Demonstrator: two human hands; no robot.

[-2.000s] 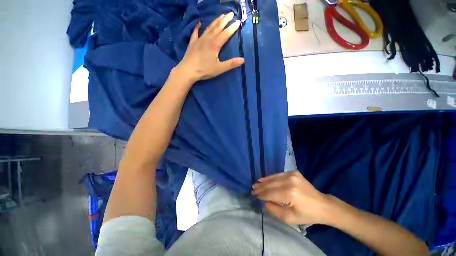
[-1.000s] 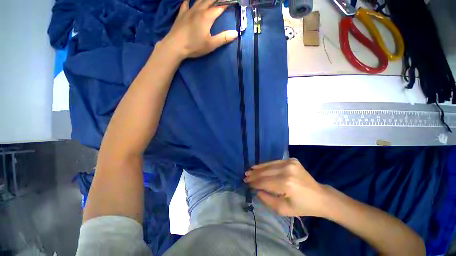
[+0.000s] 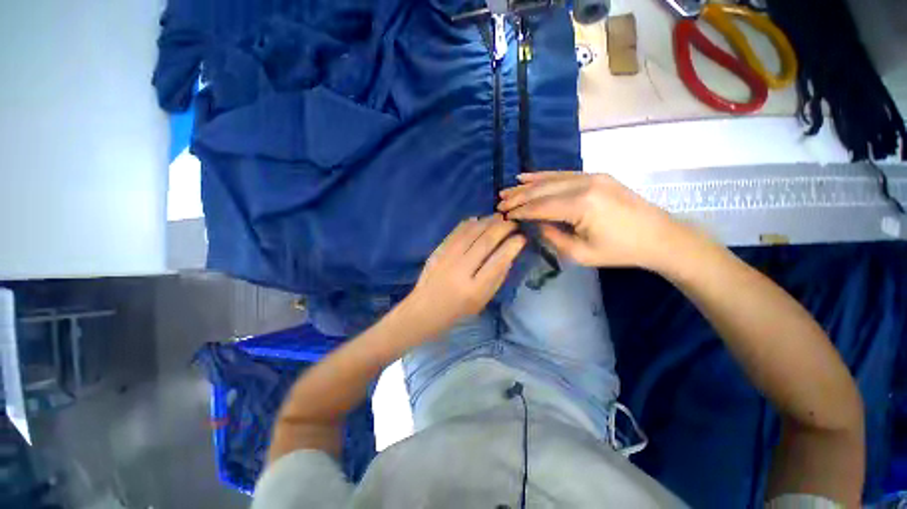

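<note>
The navy garment panel (image 3: 308, 189) lies on the table, bunched at its upper left, and reaches the front edge. Two black strips (image 3: 498, 129) run down it from the presser foot (image 3: 499, 38) at the top. My right hand (image 3: 597, 219) pinches the strips and cloth near the panel's lower end. My left hand (image 3: 467, 268) meets it there, fingertips on the cloth edge. A short loose dark end (image 3: 540, 270) hangs below my right fingers. What exactly each fingertip grips is partly hidden.
Red and yellow handled scissors (image 3: 718, 68), a tan block (image 3: 623, 45) and a dark fringed bundle (image 3: 845, 84) lie right of the machine. A ruler band (image 3: 736, 194) runs along the front edge. Dark cloth (image 3: 716, 348) hangs below right. A blue bin (image 3: 221, 427) stands at lower left.
My left hand has left the cloth beside the needle and come down to my right hand. My right hand has moved up with the strips' lower end. Small puckers now show along the strips.
</note>
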